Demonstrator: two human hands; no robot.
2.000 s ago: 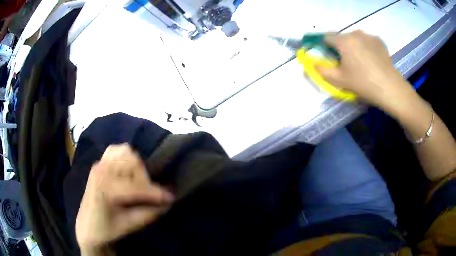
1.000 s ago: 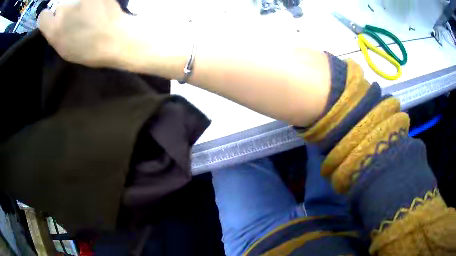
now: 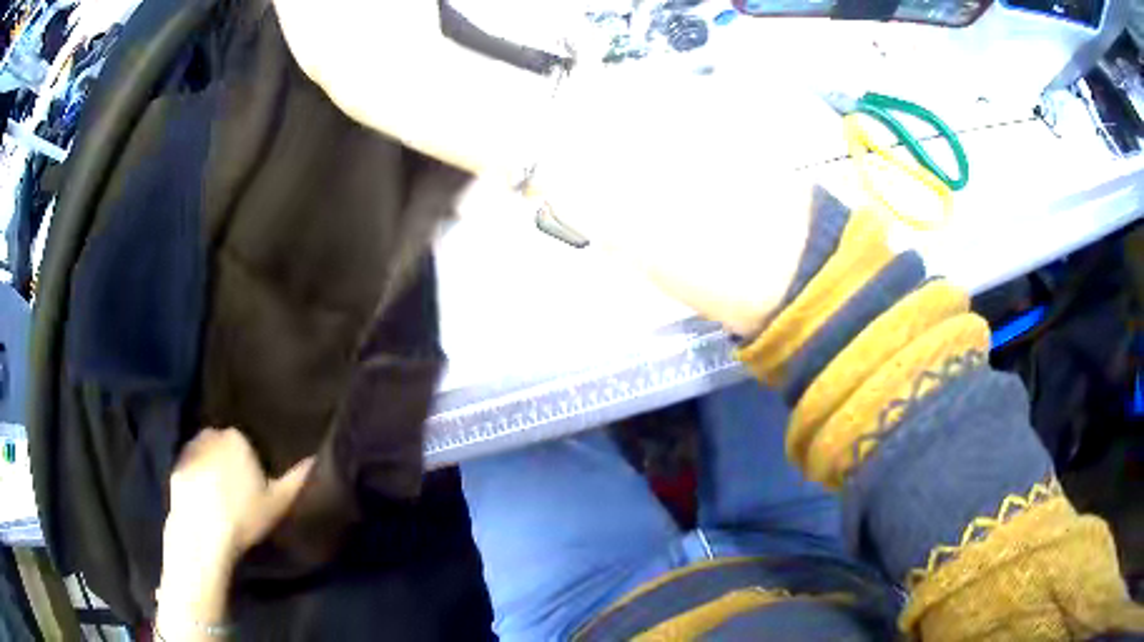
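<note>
Dark brown garment panels (image 3: 301, 263) with a navy patch (image 3: 141, 270) cover the left of the white table and hang over its front edge. My left hand (image 3: 226, 495) lies on the cloth at lower left, thumb apart from the fingers; whether it pinches the cloth is unclear. My right forearm reaches across the table to the upper left. My right hand (image 3: 358, 57) is overexposed and cut off by the top edge beside the panels; its fingers are not visible. Scissors with one green and one yellow handle (image 3: 947, 157) lie on the table at right.
Small metal sewing machine parts (image 3: 684, 31) show at the top centre. A grey ruler strip (image 3: 565, 401) runs along the front table edge. A grey machine part (image 3: 1048, 44) stands at upper right. Blue-jeaned legs (image 3: 565, 514) are below the table edge.
The scissors, in my right hand two seconds ago, lie on the table. The brown panels now extend farther up the left side. My left hand, unseen a second ago, is back in view.
</note>
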